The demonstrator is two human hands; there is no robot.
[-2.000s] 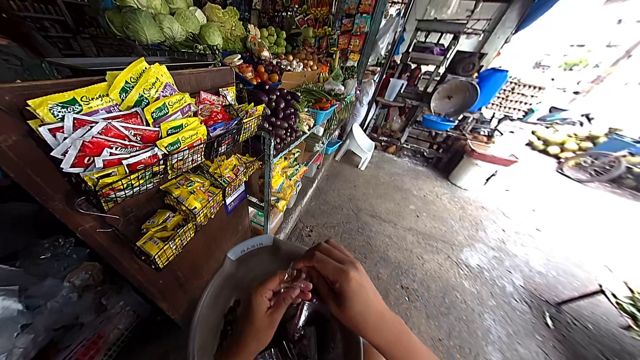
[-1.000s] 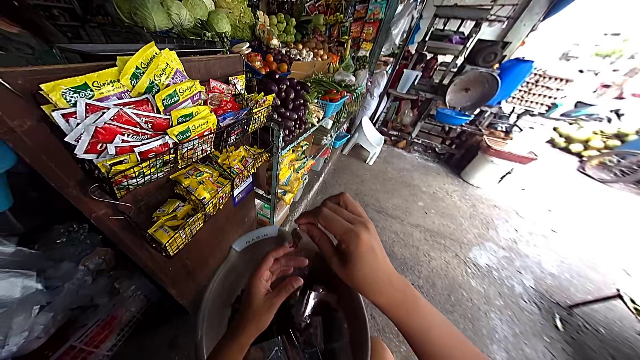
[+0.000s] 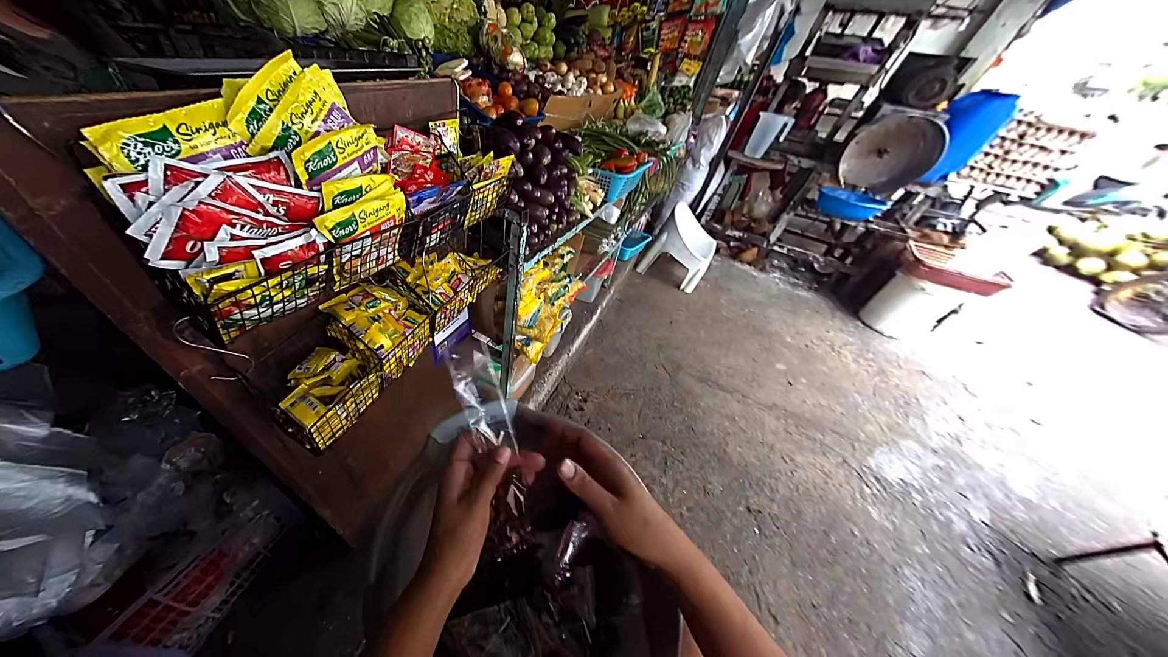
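A clear plastic bag (image 3: 488,411) with dark contents low in it stands upright above a large round basin (image 3: 388,538). My left hand (image 3: 470,502) grips the bag below its open-looking top. My right hand (image 3: 607,488) is at the bag's right side, thumb and fingers apart; whether its fingertips touch the plastic is hard to tell. Inside the basin, under my hands, lie a shiny filled plastic packet (image 3: 573,547) and more clear plastic over dark contents. The basin's lower part is dark, so what it holds there cannot be made out.
Wire baskets (image 3: 365,351) of seasoning sachets hang on a brown wooden board (image 3: 274,465) at the left. Behind are eggplants (image 3: 543,173) and other vegetables. A white plastic chair (image 3: 680,246) stands on the concrete floor (image 3: 803,438). Plastic bags (image 3: 46,511) lie at lower left.
The clear plastic now stands up above my left hand, where both hands were pinching close together two seconds ago. My right hand has lowered and its fingers have spread.
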